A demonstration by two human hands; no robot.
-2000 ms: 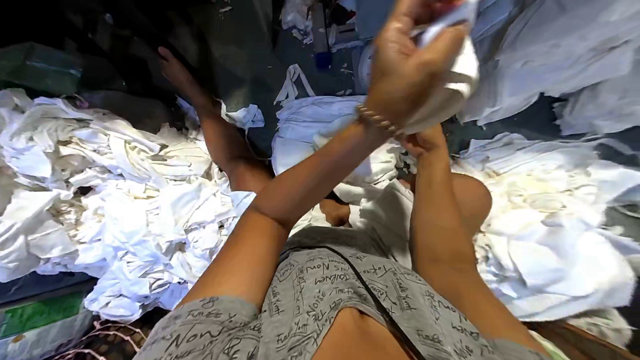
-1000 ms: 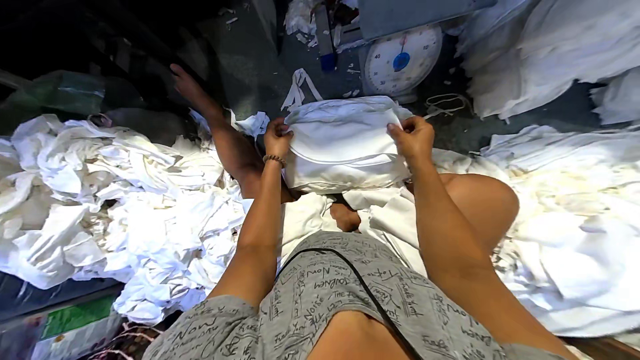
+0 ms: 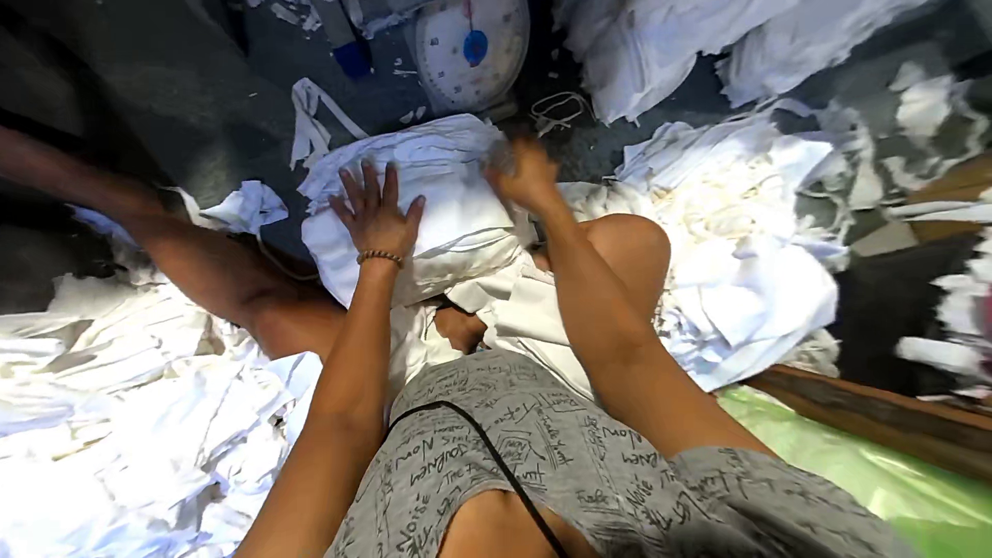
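Note:
A stack of folded white cloth (image 3: 457,178) lies between my legs. My left hand (image 3: 380,217) rests flat on top of it, fingers spread, with a beaded bracelet at the wrist. My right hand (image 3: 527,174) is blurred at the right edge of the stack, its fingers curled; whether it grips anything cannot be made out. More white cloth (image 3: 535,310) lies across my lap, below the stack.
Loose white cloth is heaped at the left (image 3: 139,418) and right (image 3: 721,256). A dial scale (image 3: 473,50) stands beyond the stack, beside a loop of cord (image 3: 559,110). At lower right are a wooden beam (image 3: 876,415) and green plastic sheeting (image 3: 852,465).
My left hand has gone from the stack's far left corner to flat on its top. My right hand has left the cloth's right corner for the stack's right edge. The view has shifted.

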